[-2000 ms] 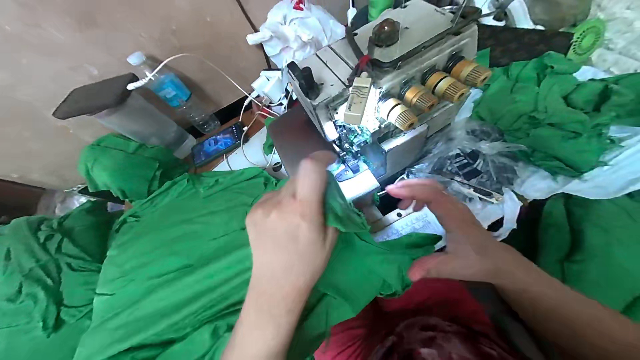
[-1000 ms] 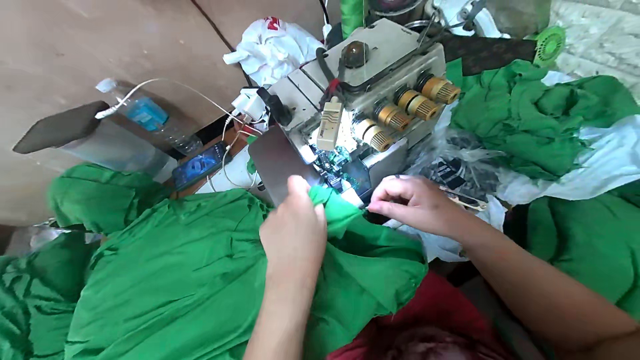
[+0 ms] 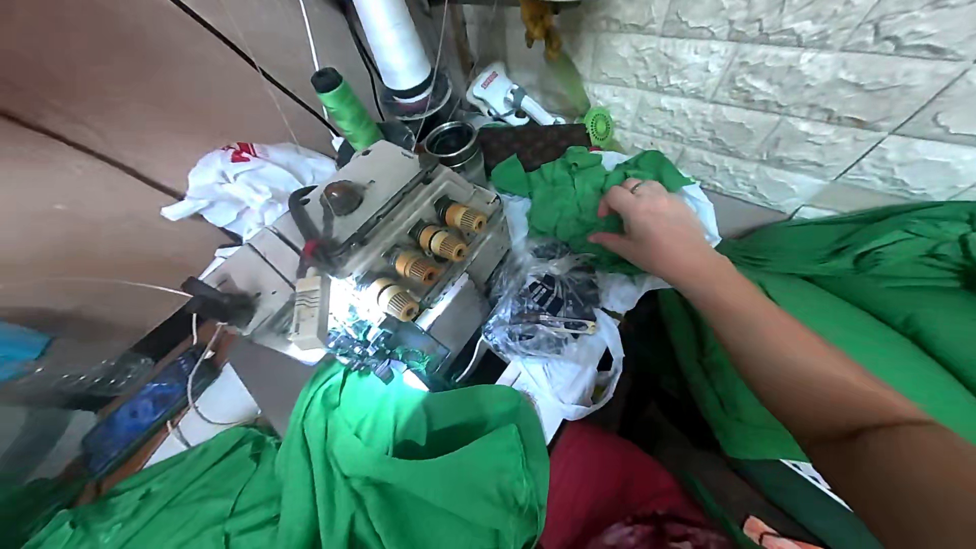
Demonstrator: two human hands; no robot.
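My right hand (image 3: 656, 225) rests on a heap of crumpled green cloth pieces (image 3: 568, 191) right of the overlock sewing machine (image 3: 381, 198). Its thumb and fingers are apart, and whether it pinches any cloth cannot be made out. A ring is on one finger. My left hand is out of the picture. A large green fabric piece (image 3: 450, 465) lies at the lit needle area of the machine, its near part draping down with an open fold. Yellow tension dials (image 3: 418, 267) line the machine's front.
A clear plastic bag (image 3: 534, 320) with dark contents lies between machine and heap. Behind stand a green thread cone (image 3: 347, 107), a white thread cone (image 3: 393, 46) and a metal cup (image 3: 454, 145). A phone (image 3: 141, 412) lies at left; more green fabric (image 3: 862, 305) hangs at right.
My right hand has moved from the fabric by the needle to the cloth heap at right. My left hand, earlier on the fabric, has left the picture. The view has swung right and closer.
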